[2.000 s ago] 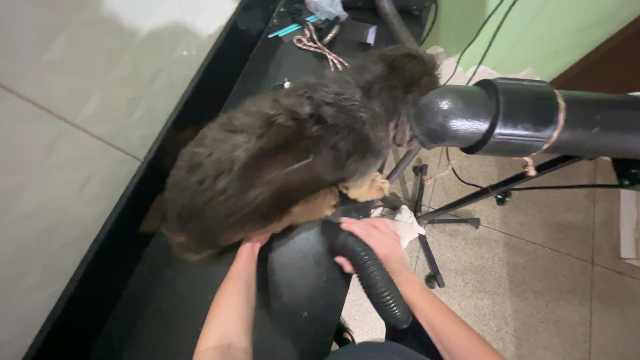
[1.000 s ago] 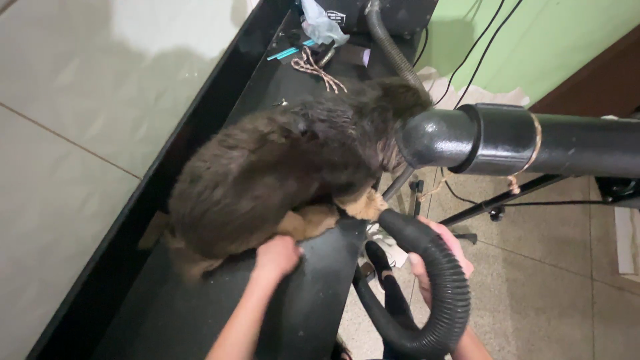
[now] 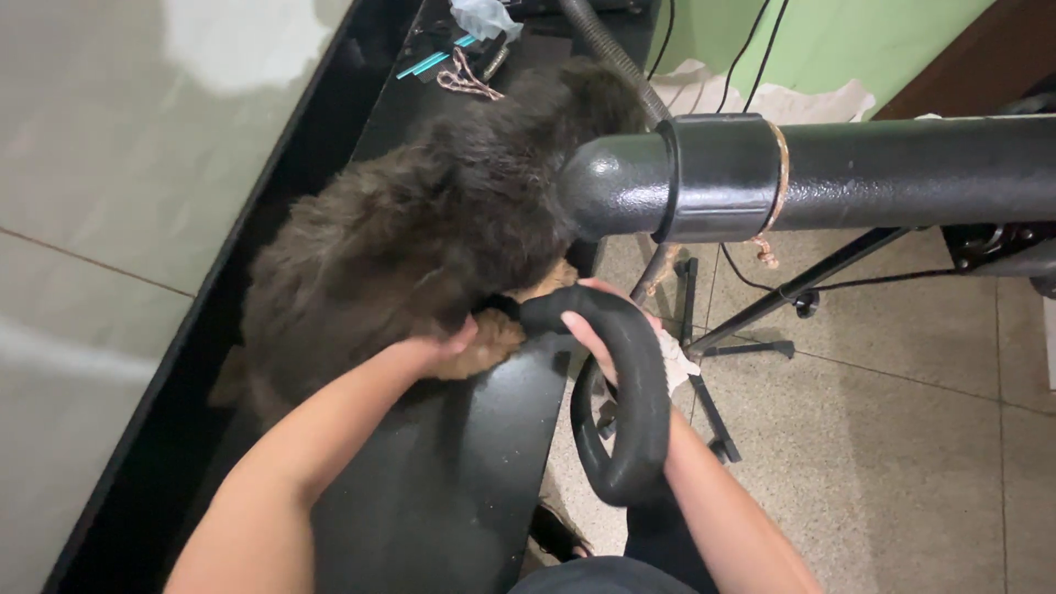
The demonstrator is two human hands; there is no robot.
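Observation:
A dark, fluffy dog (image 3: pixel 412 223) with tan legs is on a black table (image 3: pixel 412 495), its head toward the top. My left hand (image 3: pixel 450 342) is at its tan hind leg, with the fingers partly hidden in fur; whether they grip the leg is unclear. My right hand (image 3: pixel 602 330) is wrapped around the end of a black flexible hose (image 3: pixel 639 388), which points left at the dog's legs and curves down in a loop. The nozzle tip is partly hidden beside the fur.
A thick black pipe (image 3: pixel 891 177) with a cord tied around it reaches in from the right, over the table's edge. A braided cord (image 3: pixel 466 78), blue-green strips (image 3: pixel 429 64) and a plastic bag (image 3: pixel 487 18) lie at the table's top. A wheeled stand (image 3: pixel 701 396) is on the floor.
My left hand has moved up and right along the dog's hind leg. My right hand and the hose end have moved left, closer to the dog's legs.

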